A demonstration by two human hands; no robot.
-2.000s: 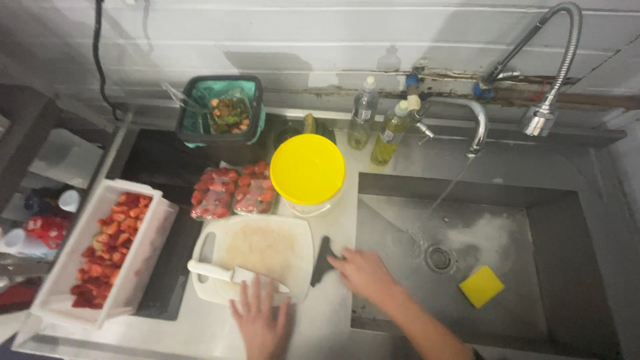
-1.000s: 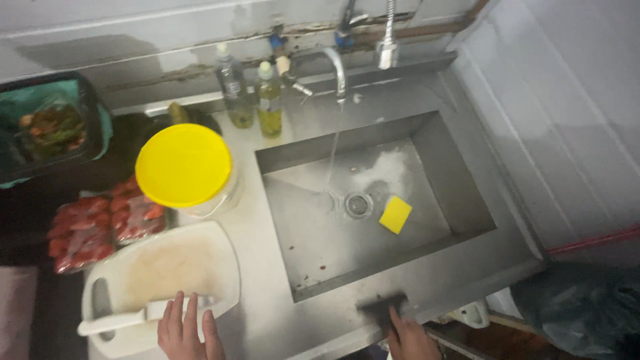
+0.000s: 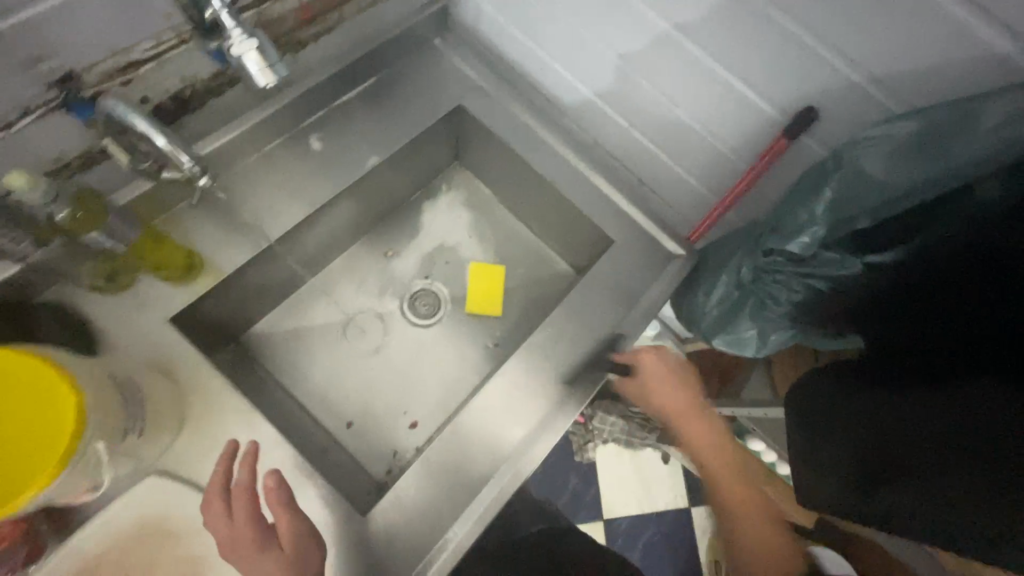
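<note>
My right hand (image 3: 660, 384) is closed on the handle of a small black squeegee (image 3: 596, 364), whose blurred blade lies on the front rim of the stainless steel sink (image 3: 472, 448). My left hand (image 3: 260, 512) hovers with its fingers apart near the sink's left corner, beside a white cutting board (image 3: 128, 532), and holds nothing. Inside the basin a yellow sponge (image 3: 485, 289) lies right of the drain (image 3: 424, 303). Small red bits are on the basin floor.
A tub with a yellow lid (image 3: 36, 432) stands at the left. Behind it are bottles with yellow-green liquid (image 3: 168, 254) and the faucet (image 3: 152, 136). A red pole (image 3: 748, 188) leans on the wall beside a dark green plastic bag (image 3: 768, 280). Checkered floor shows below.
My right hand has moved the squeegee from beside the cutting board to the right along the sink's front rim. My left hand has left the knife on the board. The view has swung right.
</note>
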